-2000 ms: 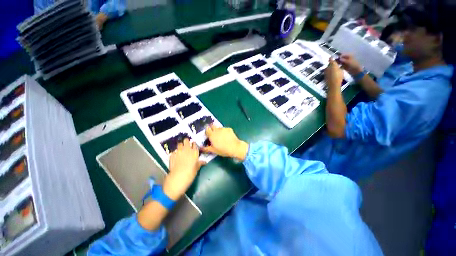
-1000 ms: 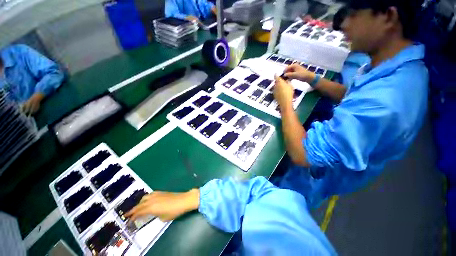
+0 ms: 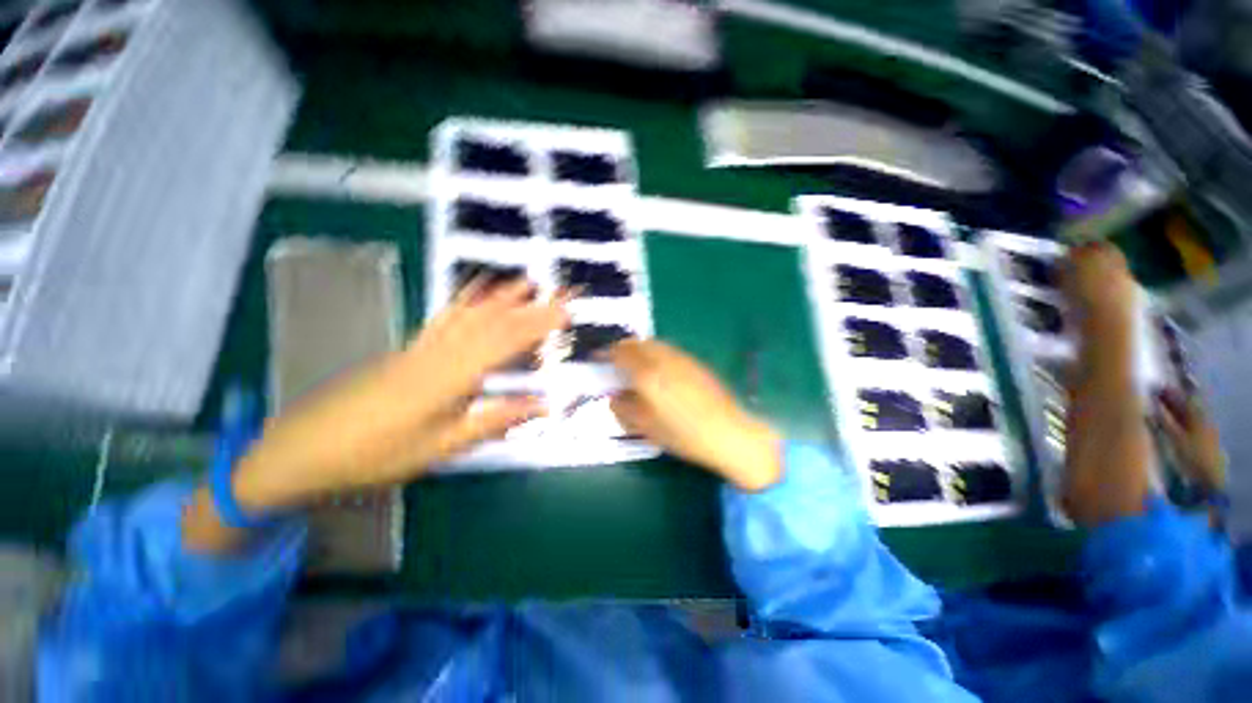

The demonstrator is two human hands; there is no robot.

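Observation:
A white blister tray with two columns of black-faced boards lies on the green mat in front of me. My left hand is blurred, over the left column and the lower part of the tray, fingers spread. My right hand is at the tray's lower right edge, fingers bent beside a lower right pocket. I cannot tell whether it holds anything. The lowest pockets look bright white and are partly hidden by my hands. A blue wrist strap is on my left wrist.
A grey-brown liner sheet lies under my left forearm. A tall tray stack stands at left. A neighbouring tray with black boards lies at right, and a co-worker's arm is beyond it. A pale curved sheet lies on the far side.
The view has swung back left and down onto the near tray. My left hand has come back into view over the tray. My right hand stays at the tray's lower right.

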